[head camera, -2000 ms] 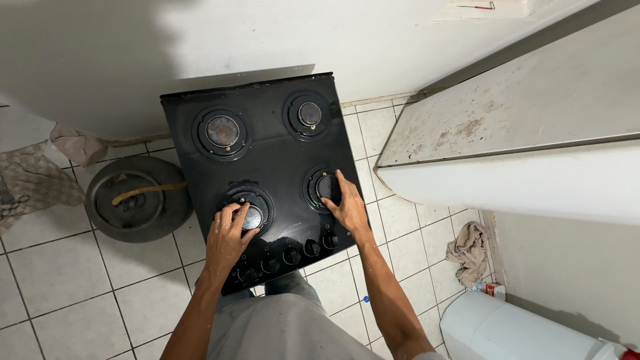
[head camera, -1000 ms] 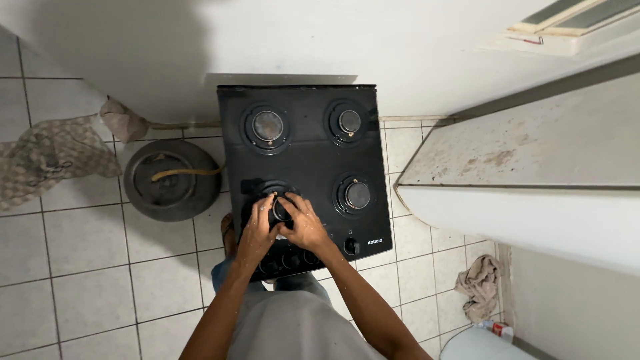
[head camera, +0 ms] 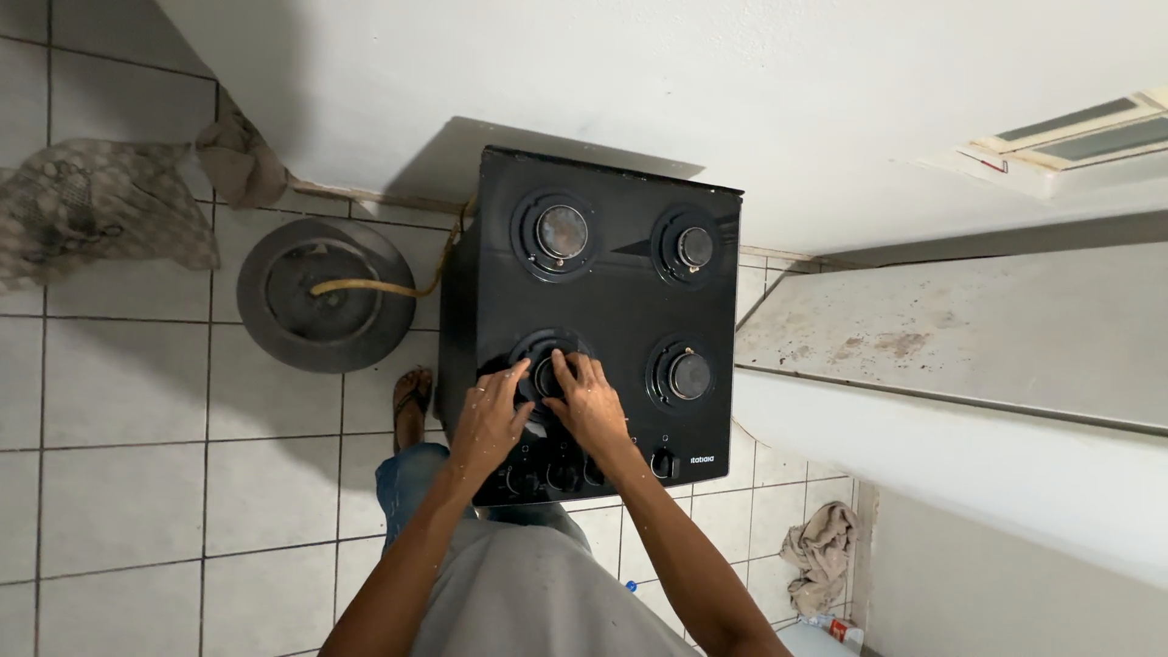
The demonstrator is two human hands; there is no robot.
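Below me stands a black four-burner gas stove [head camera: 620,292] with knobs along its near edge. Both hands are at the front left burner [head camera: 549,372]. My left hand [head camera: 493,415] is at its left side, fingers apart. At the burner's right side is my right hand [head camera: 587,401], its fingers on or close to the burner cap; whether they grip it I cannot tell. The front right burner [head camera: 689,375], the back left burner [head camera: 561,232] and the back right burner [head camera: 694,246] each have a round cap. My right forearm and hand partly hide the knobs.
Left of the stove stands a gas cylinder [head camera: 274,301] with a yellow hose [head camera: 365,286]. Cloths lie on the tiled floor at the far left [head camera: 100,210] and lower right [head camera: 821,557]. A wall is behind the stove, and a white cabinet or appliance [head camera: 958,338] is at the right.
My right hand has moved left from the front right burner to the front left burner, beside my left hand. The view has shifted.
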